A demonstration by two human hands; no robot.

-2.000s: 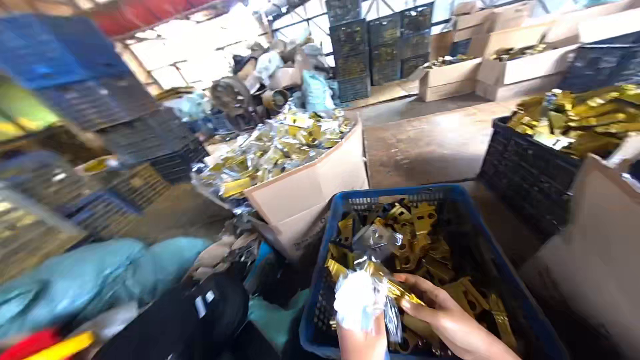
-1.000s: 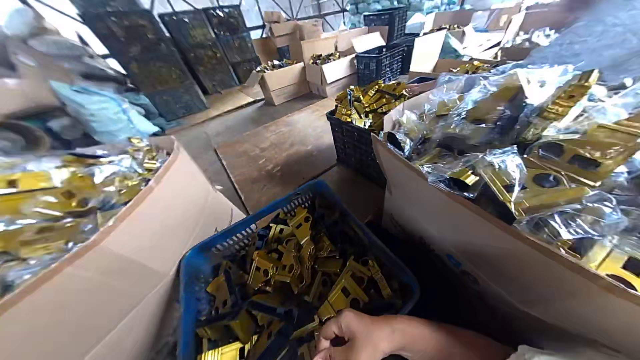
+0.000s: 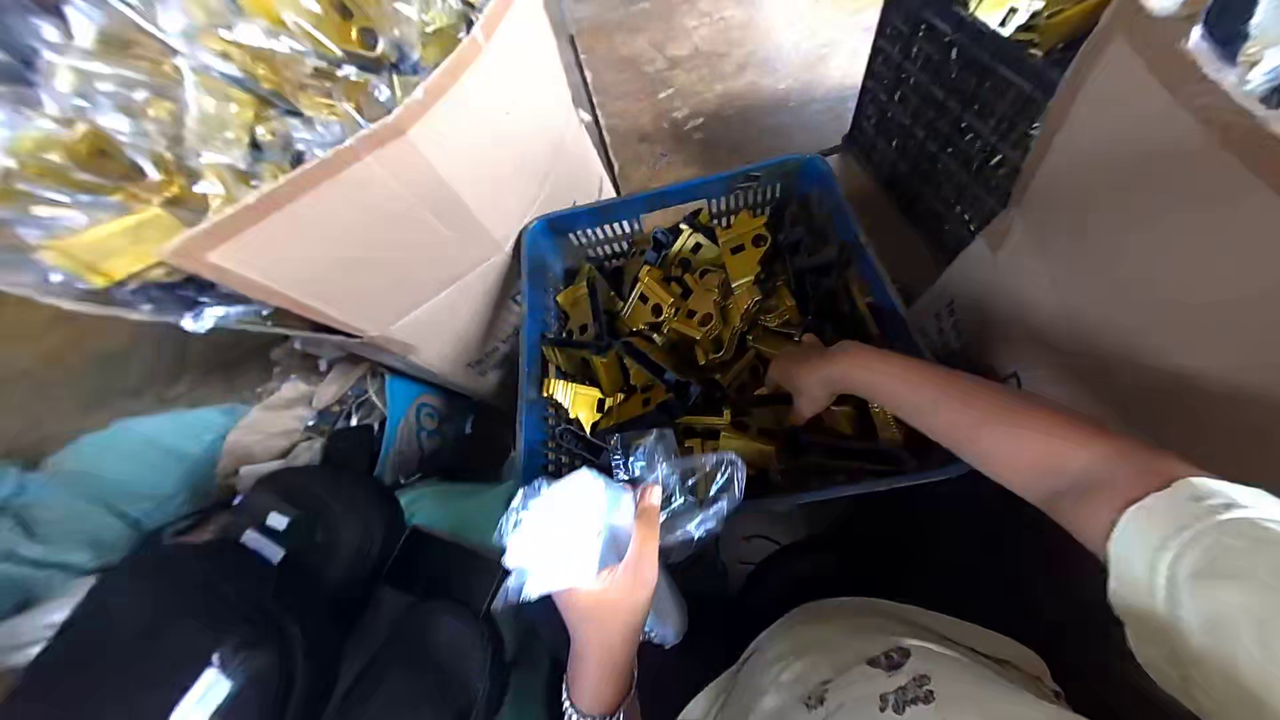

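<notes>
A blue plastic crate (image 3: 680, 197) stands in front of me, filled with gold-coloured metal brackets (image 3: 700, 305) and some dark pieces. My right hand (image 3: 808, 380) reaches into the crate's right side among the brackets; its fingertips are partly hidden, so whether it grips one cannot be told. My left hand (image 3: 620, 580) is closed around clear plastic bags (image 3: 570, 530) and a bright white item among them, just outside the crate's near left edge. One clear bag (image 3: 690, 490) spreads over that edge from the left hand.
At upper left, a cardboard box (image 3: 400, 220) holds bagged gold-coloured parts (image 3: 110, 190). A cardboard box wall (image 3: 1150, 290) rises at right, beside a black plastic crate (image 3: 940, 120) with more parts. Teal sacks (image 3: 130, 470) and a black bag or cloth (image 3: 240, 600) lie at lower left.
The view has swung markedly. Two seconds ago both hands were together over the crate at a clear bag; now they are apart, the right one down among the brackets.
</notes>
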